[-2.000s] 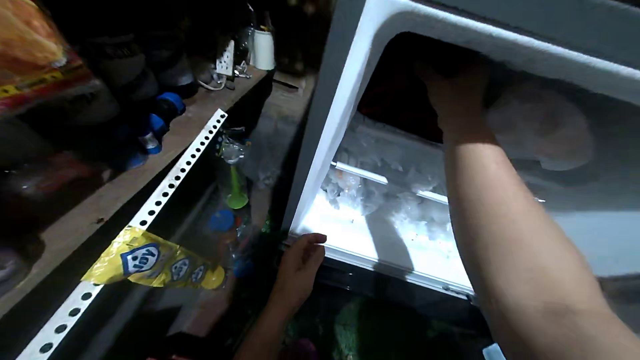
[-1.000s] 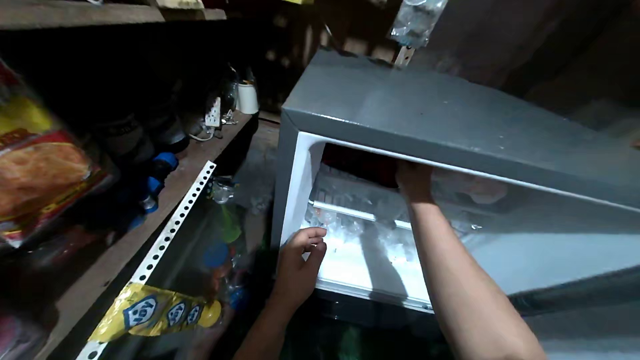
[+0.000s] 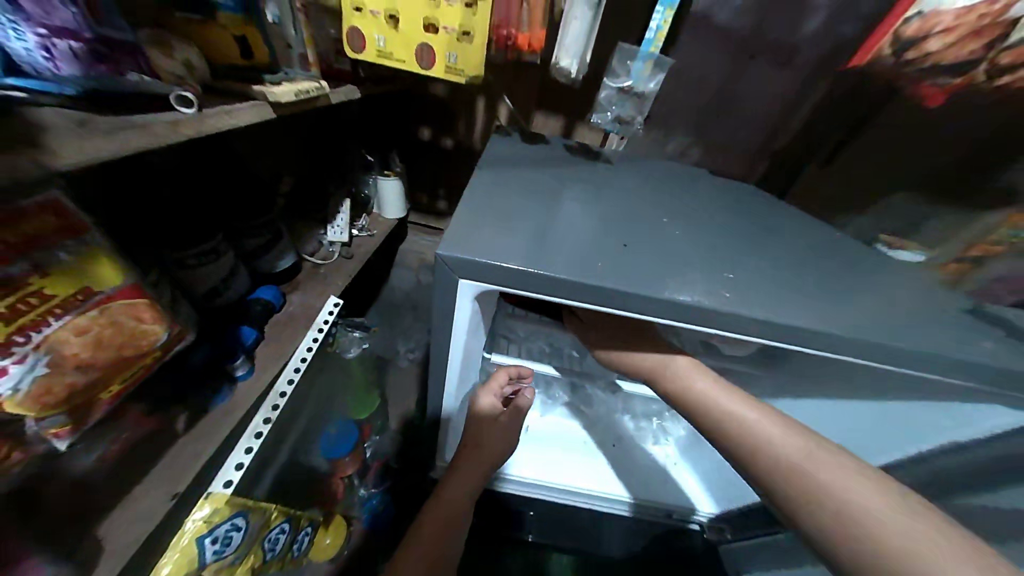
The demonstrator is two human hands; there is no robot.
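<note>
A grey refrigerator [image 3: 656, 232] stands with its white-lined upper compartment open towards me. My right arm reaches into it, and my right hand [image 3: 600, 332] is near the top of the opening, its fingers hidden in the dark behind the top edge. My left hand [image 3: 504, 404] is in front of the compartment's left side, fingers curled, close to the white front strip of a wire shelf [image 3: 524, 366]. Whether it pinches something thin and clear I cannot tell. Clear plastic bags or ice [image 3: 648, 424] lie below the shelf.
At the left is a wooden shelf [image 3: 320, 292] with blue-capped bottles [image 3: 266, 300], a power strip [image 3: 339, 222] and a white cup [image 3: 390, 196]. A perforated white metal strip [image 3: 276, 396] runs along its edge, with yellow sachets [image 3: 240, 538] hanging there. Packets hang above the refrigerator.
The view has tilted up, showing the refrigerator's top. My left hand has moved from the compartment's lower front edge up to near the wire shelf. My right hand stays inside.
</note>
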